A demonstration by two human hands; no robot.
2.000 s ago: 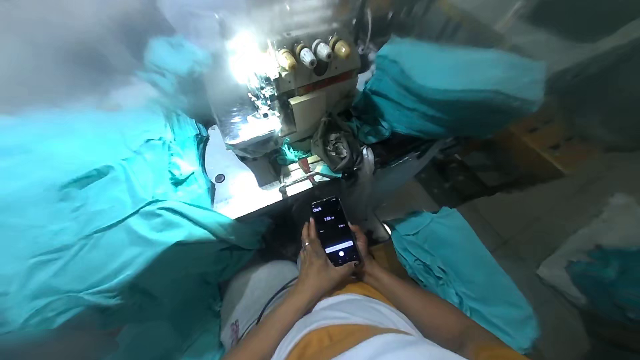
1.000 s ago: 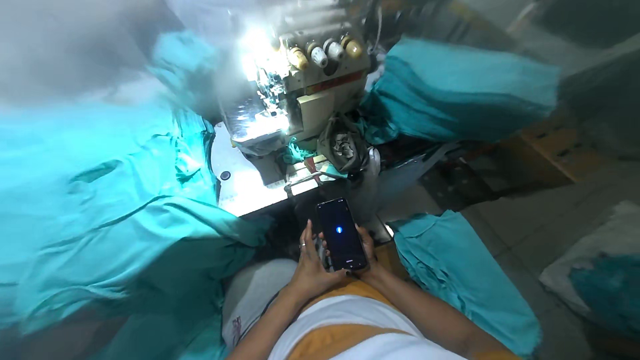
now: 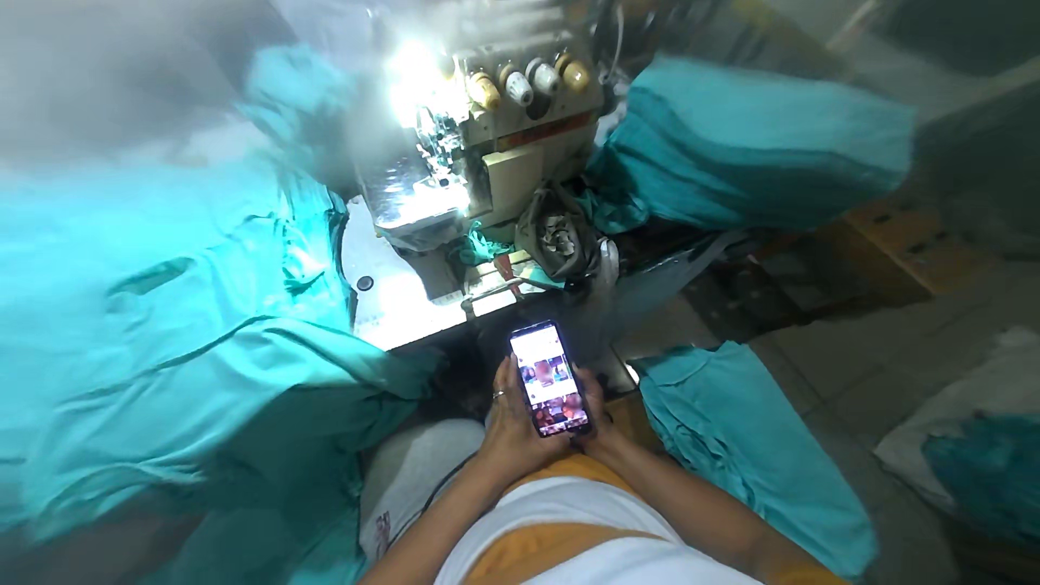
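Observation:
A smartphone point(image 3: 551, 380) with a lit screen showing pictures lies between my two hands, in front of my lap. My left hand point(image 3: 512, 422) wraps its left edge and lower end, with a ring on one finger. At the phone's lower right edge is my right hand point(image 3: 599, 414), its fingers partly hidden behind the phone. Beyond the phone stands an overlock sewing machine point(image 3: 520, 171) with its lamp on and several thread tension knobs point(image 3: 514, 84) along the top. A dark pouch point(image 3: 558, 231) with scraps in it sits beside the machine's front.
Turquoise fabric point(image 3: 179, 357) covers the left side in a large heap. More turquoise fabric point(image 3: 764, 146) lies right of the machine, and another piece point(image 3: 747, 447) hangs low at my right. A pale sack with turquoise cloth point(image 3: 991, 463) rests at the far right, near a wooden frame point(image 3: 910, 244).
The phone's screen has gone from a dark display, through a mostly black one, to a bright page with pictures. Both hands have stayed on the phone.

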